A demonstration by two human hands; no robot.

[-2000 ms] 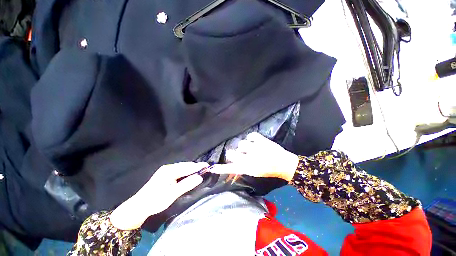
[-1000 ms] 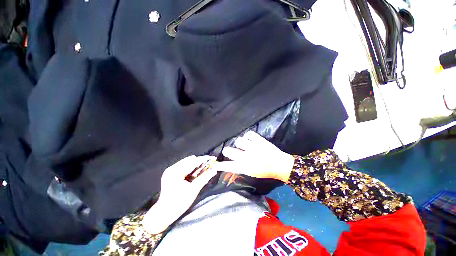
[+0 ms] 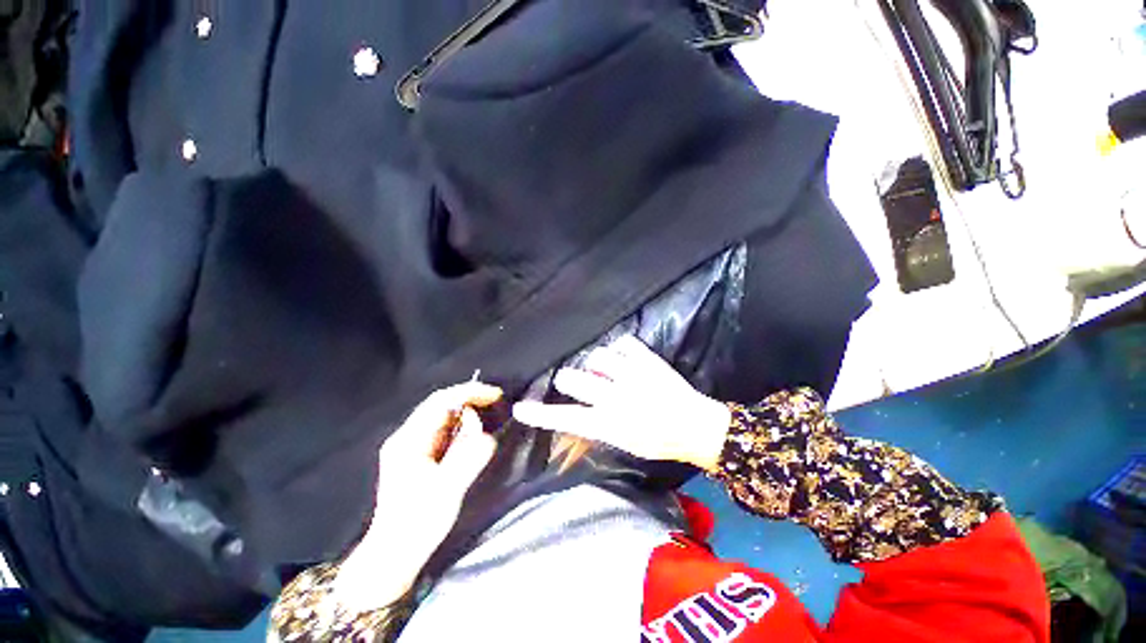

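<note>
A navy coat (image 3: 591,189) lies spread in front of me, its front edge running diagonally. Shiny dark lining (image 3: 679,314) shows below that edge. My left hand (image 3: 427,471) is curled around a small reddish thing that looks like thread snips (image 3: 447,433), mostly hidden in the fingers. A small pale tip shows above the fingers, over the cloth. My right hand (image 3: 635,408) rests on the lining beside the coat edge, palm down, fingers spread, holding nothing visible.
A black hanger (image 3: 459,50) lies at the coat's top. Another navy coat with pale buttons (image 3: 366,62) lies behind. On the white table (image 3: 867,364) at right are black spare hangers (image 3: 961,94) and a smartphone (image 3: 916,226). A blue crate (image 3: 1118,502) stands lower right.
My left hand has drawn away from my right fingertips and turned upward, a pale tip now showing. My right fingers have spread. The hanger and coat top have shifted slightly left in view.
</note>
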